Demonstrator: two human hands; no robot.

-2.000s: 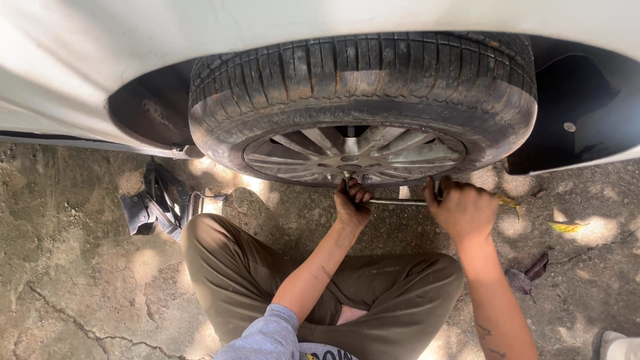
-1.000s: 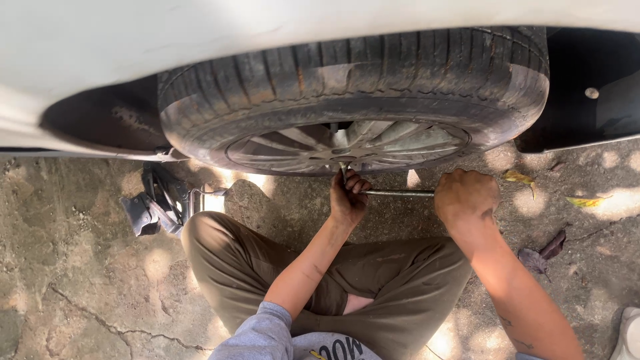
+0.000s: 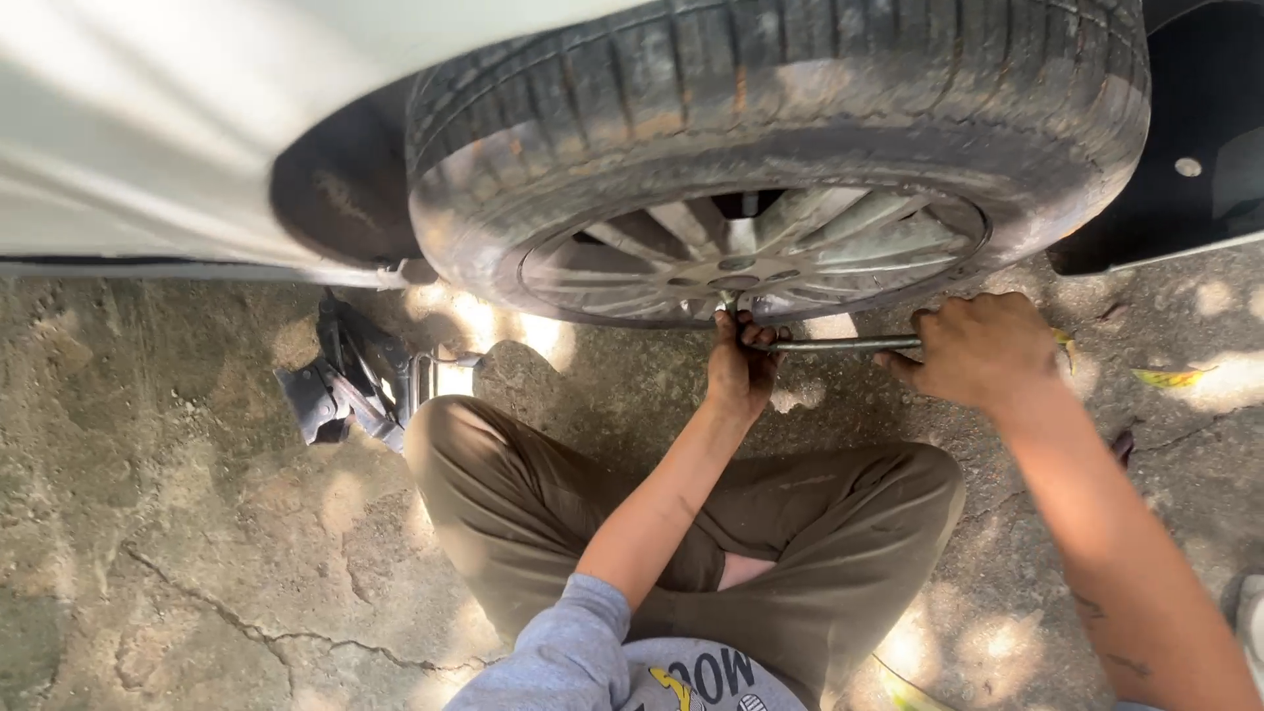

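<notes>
A car wheel with a worn tire and a multi-spoke alloy rim fills the upper view. My left hand grips the head end of a metal lug wrench, close to the rim's hub. The wrench's socket end points at the lug holes near the hub; its exact seating is hidden by my fingers. My right hand is closed around the far end of the wrench handle, which lies nearly level, to the right of my left hand.
The white car body overhangs the wheel. A black scissor jack lies on the cracked concrete ground at left, beside my bent knee. Dry leaves are scattered at right. Part of a light shoe shows at the right edge.
Both hands stay on the wrench near the hub. The view has shifted somewhat, with the wheel farther right in it. No clear change of grip shows.
</notes>
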